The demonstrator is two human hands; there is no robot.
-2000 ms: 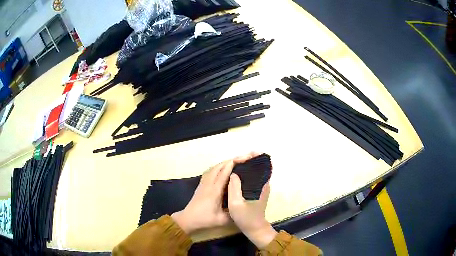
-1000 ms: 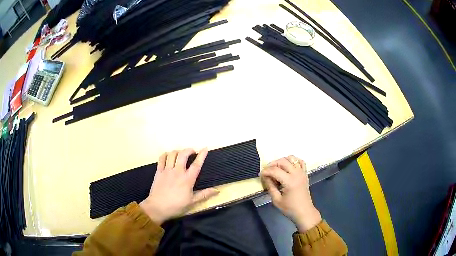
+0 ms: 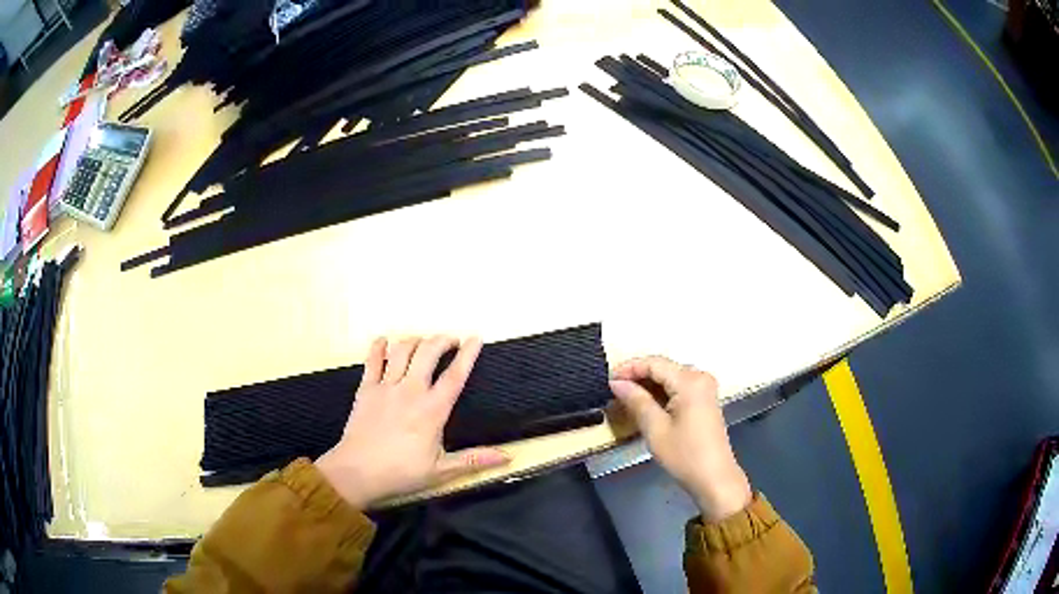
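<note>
An aligned batch of black strips [image 3: 528,371] lies flat along the near table edge as a ribbed black rectangle with fairly even ends. My left hand [image 3: 406,412] lies flat on its middle, fingers spread, pressing it down. One strip at the near side sits slightly apart from the rest, its right end by my right hand. My right hand [image 3: 674,406] is at the batch's right end, thumb and index finger close together at the strip ends. Whether the fingertips pinch a strip cannot be told.
A loose group of strips [image 3: 337,192] lies mid-table before the main pile [image 3: 348,58]. A slanted bundle [image 3: 766,197] with a tape roll [image 3: 705,81] lies right, separate strips [image 3: 778,99] beyond. A calculator [image 3: 106,174] and a left-hand bundle [image 3: 31,371] are left.
Since two seconds ago the batch has gone from gripped between both hands to lying flat. Since one second ago, a near-side strip has come slightly apart from the batch.
</note>
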